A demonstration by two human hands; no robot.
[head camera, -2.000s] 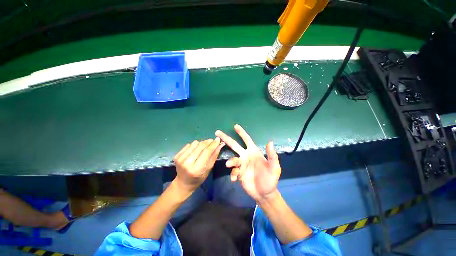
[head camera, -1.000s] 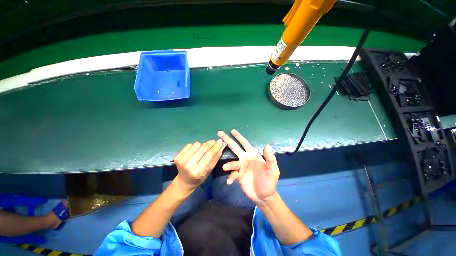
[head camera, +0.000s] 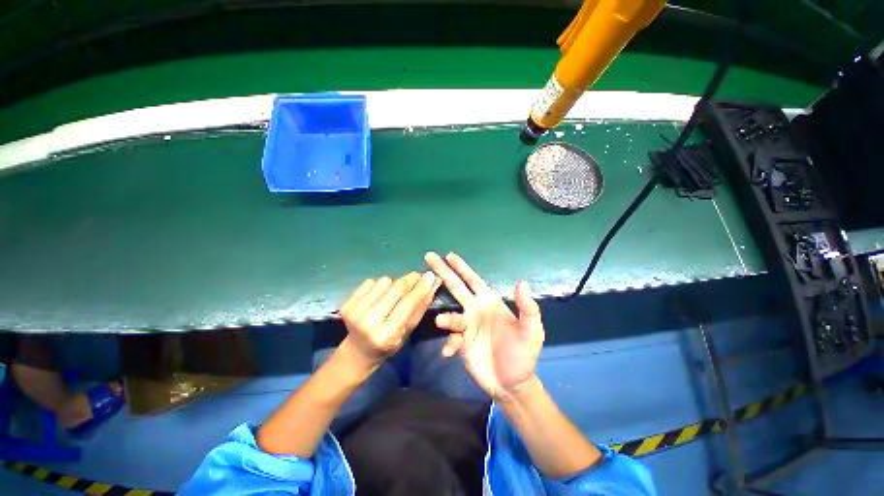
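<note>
My left hand point(head camera: 388, 315) is palm down at the bench's near edge, its fingers bent and held together. Its fingertips meet or nearly meet the fingers of my right hand point(head camera: 496, 334). My right hand is palm up, with two fingers stretched toward the left fingertips, the other fingers curled and the thumb apart; nothing shows in its palm. A small dark thing point(head camera: 441, 292) shows between the hands, too small to name. A thin dark tip point(head camera: 337, 312) shows beside my left knuckles. Whether my left fingers pinch anything is hidden.
A blue bin point(head camera: 319, 145) stands at the back. An orange screwdriver point(head camera: 588, 68) hangs point-down near the round screw dish point(head camera: 562, 177). Its black cord point(head camera: 630, 208) crosses the bench. Black parts point(head camera: 688, 167) lie beside the long compartment tray point(head camera: 775, 228). Another person's foot point(head camera: 92, 409) is at lower left.
The two raised fingers of my right hand have moved closer together. My left hand has hardly moved. The other person's foot at lower left has shifted. The view has shifted slightly.
</note>
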